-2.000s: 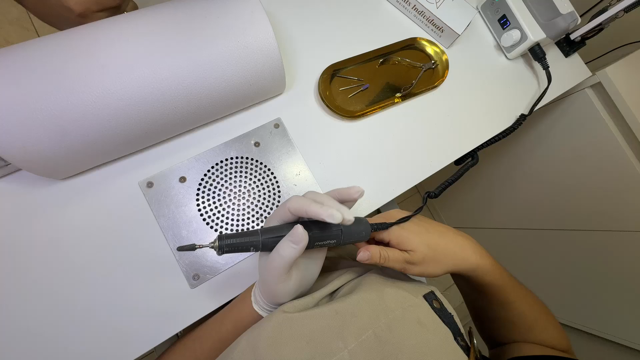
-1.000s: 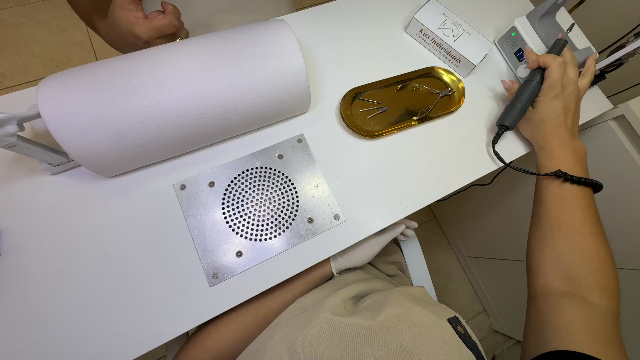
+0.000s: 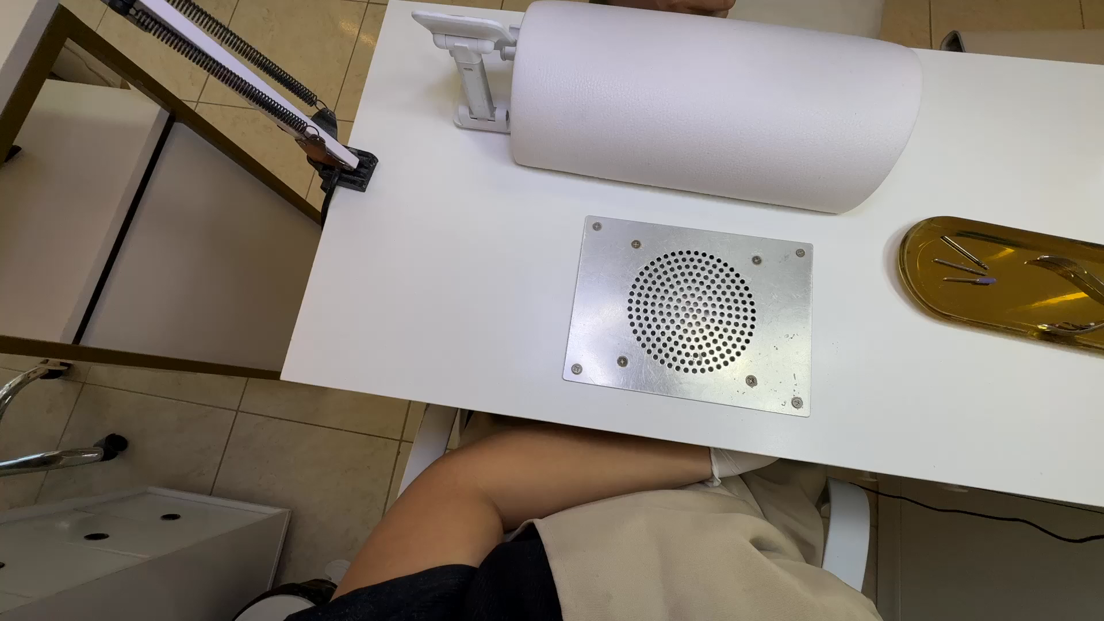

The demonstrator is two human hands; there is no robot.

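My left hand [image 3: 742, 462], in a white glove, rests low against my beige apron [image 3: 664, 552], partly under the table's front edge; its fingers are hidden. My right hand is outside the view. In front of me a square metal plate with a round perforated grille [image 3: 692, 311] is set in the white table [image 3: 431, 285]. Behind it lies a white padded armrest [image 3: 707, 103]. At the right edge a gold oval tray [image 3: 927, 297] holds several slim drill bits [image 3: 963, 252] and a metal nipper-like tool [image 3: 1069, 274], cut off by the frame.
A white bracket [image 3: 476, 82] stands at the armrest's left end. A spring-arm lamp's clamp [image 3: 349, 170] grips the table's left edge. Beyond the armrest, part of another person's hand [image 3: 703, 6] shows. A black cable [image 3: 992, 515] hangs at lower right, and a white cabinet [image 3: 147, 543] stands at lower left.
The view has swung left. My right hand and the black electric nail file, seen one second ago by the control unit, have left the view. My gloved hand had let go of the file before then.
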